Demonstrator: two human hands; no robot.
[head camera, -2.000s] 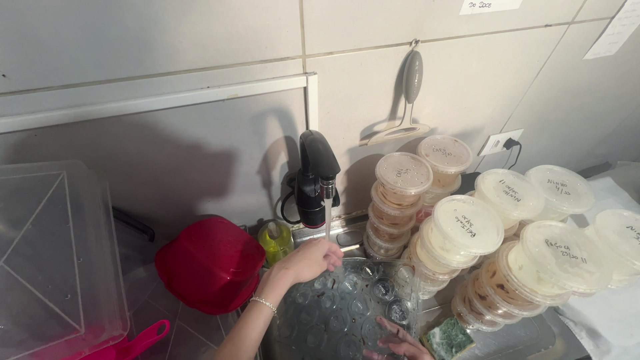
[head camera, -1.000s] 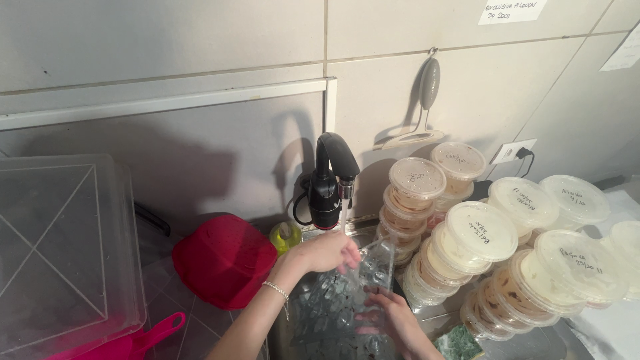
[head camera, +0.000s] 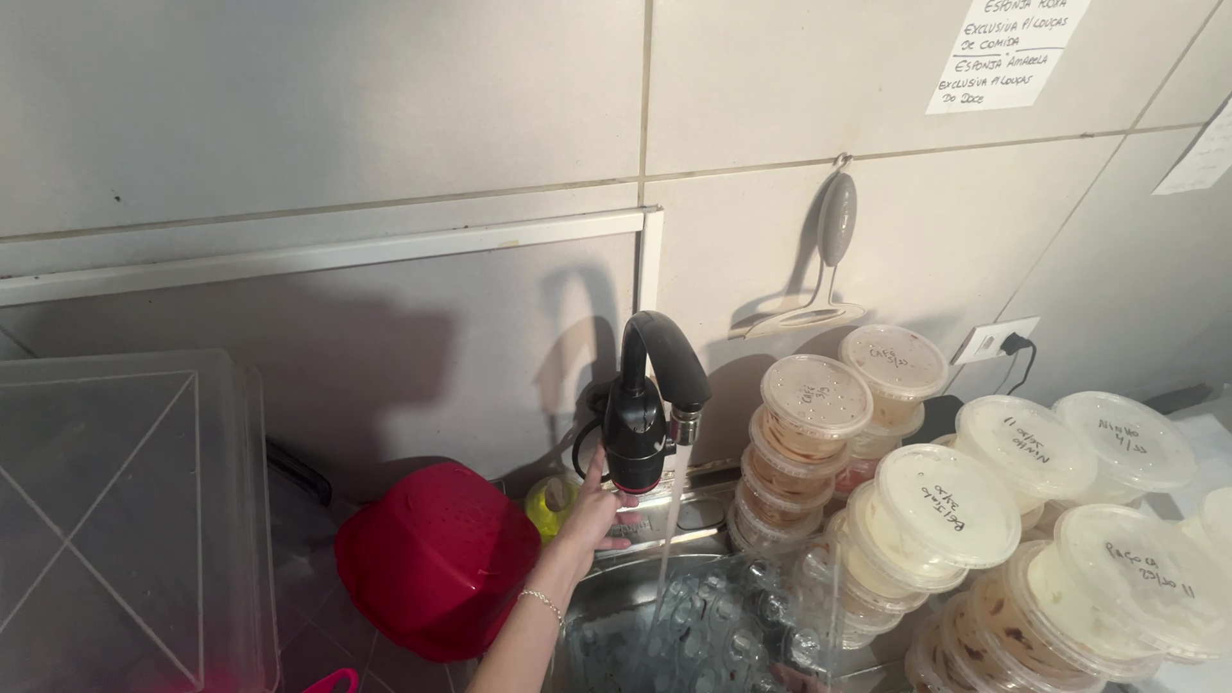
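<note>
My left hand (head camera: 599, 515), with a thin bracelet at its wrist, reaches up to the base of a black faucet (head camera: 637, 433); its index finger touches or nearly touches the faucet body. Water runs from the spout into the metal sink (head camera: 616, 575). A clear sheet or container with many round shapes (head camera: 698, 616) lies in the sink under the stream. Only a blurred part of my right hand (head camera: 801, 680) shows at the bottom edge, behind or beside the clear plastic; its grip is hidden.
Stacked lidded plastic tubs (head camera: 948, 505) with handwriting crowd the right. A red plastic bowl (head camera: 438, 558) and yellow-green object (head camera: 551, 505) stand left of the sink, beyond them a large clear plastic bin (head camera: 125, 520). A grey-handled utensil (head camera: 835, 221) hangs on the wall; a plug (head camera: 1013, 343) sits in an outlet.
My left hand has moved from the stream under the spout to the faucet's base. My right hand has dropped almost out of view. The view has shifted upward.
</note>
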